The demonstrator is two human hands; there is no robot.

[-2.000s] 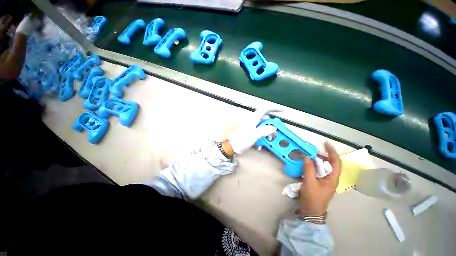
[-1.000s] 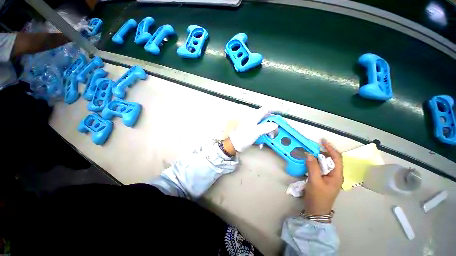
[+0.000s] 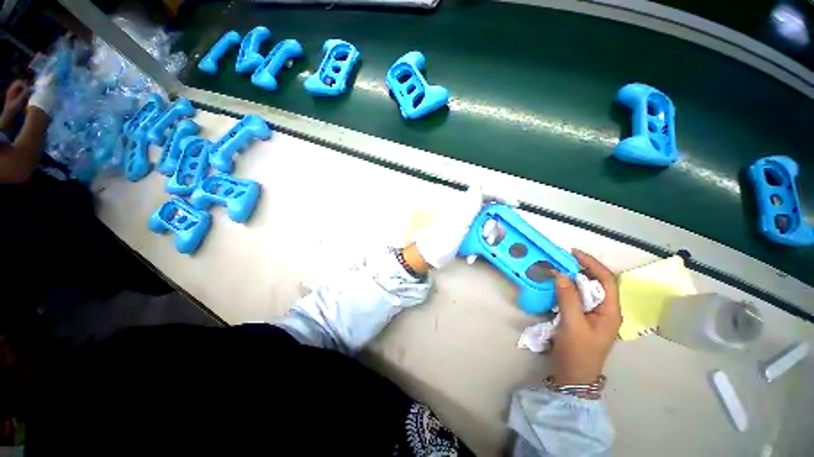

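A bright blue plastic housing [image 3: 520, 256] with large holes is held between my two hands over the bench. My left hand [image 3: 449, 230], in a white glove, grips its upper left end. My right hand [image 3: 585, 314], bare, holds its lower right end, with a crumpled white wiping cloth [image 3: 590, 292] between the fingers. Another white crumpled piece [image 3: 537, 336] shows beside my right hand, below the housing; whether it joins the cloth cannot be told. The glove hides part of the housing's left end.
A green conveyor belt [image 3: 535, 98] carries several blue housings. More housings [image 3: 188, 166] lie at the bench's left, by clear plastic bags [image 3: 94, 107] and another person's gloved hand [image 3: 42, 95]. Yellow paper [image 3: 651, 291], a clear bottle [image 3: 711, 321] and two white sticks [image 3: 729, 401] lie at right.
The housings on the belt have shifted left. My hands keep hold of the same housing, with the left fingers shifted at its end. The other person's arm has drawn back from the belt side.
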